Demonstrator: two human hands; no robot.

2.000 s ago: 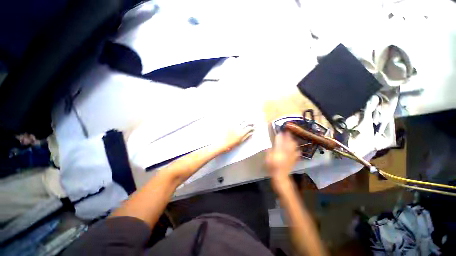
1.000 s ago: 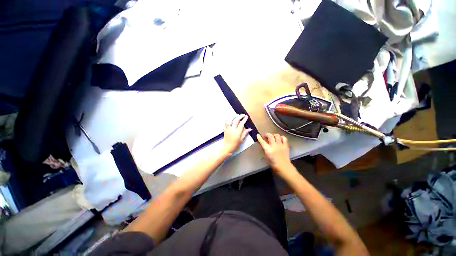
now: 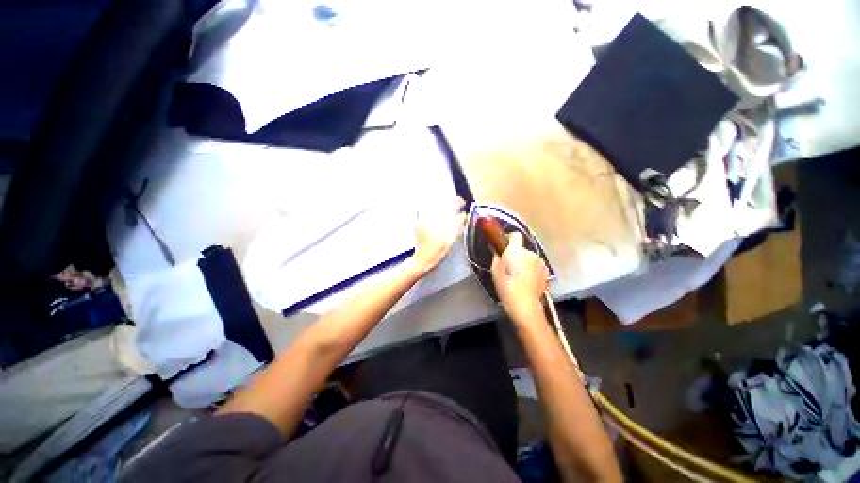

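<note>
A white garment panel [image 3: 325, 222] with thin navy lines lies on the pressing table near its front edge. My right hand [image 3: 520, 274] is closed on the reddish-brown handle of the steam iron [image 3: 481, 253], whose pointed tip faces away from me. The iron stands at the panel's right end, over the lower part of the dark end band [image 3: 451, 162]. My left hand [image 3: 438, 236] lies flat on the panel just left of the iron, fingertips close to the band. Overexposure hides the panel's edges.
A black square pad [image 3: 649, 99] lies at the right with crumpled pale cloth [image 3: 731, 156] around it. Navy and white pieces [image 3: 311, 118] lie at the far side. A stack of white pieces with navy edge [image 3: 174, 316] is at the left. The hose [image 3: 651, 441] trails down right.
My right hand has let go of the band, taken the iron by its handle and moved it left onto the band. The hose now hangs over the front edge. My left hand stays on the panel.
</note>
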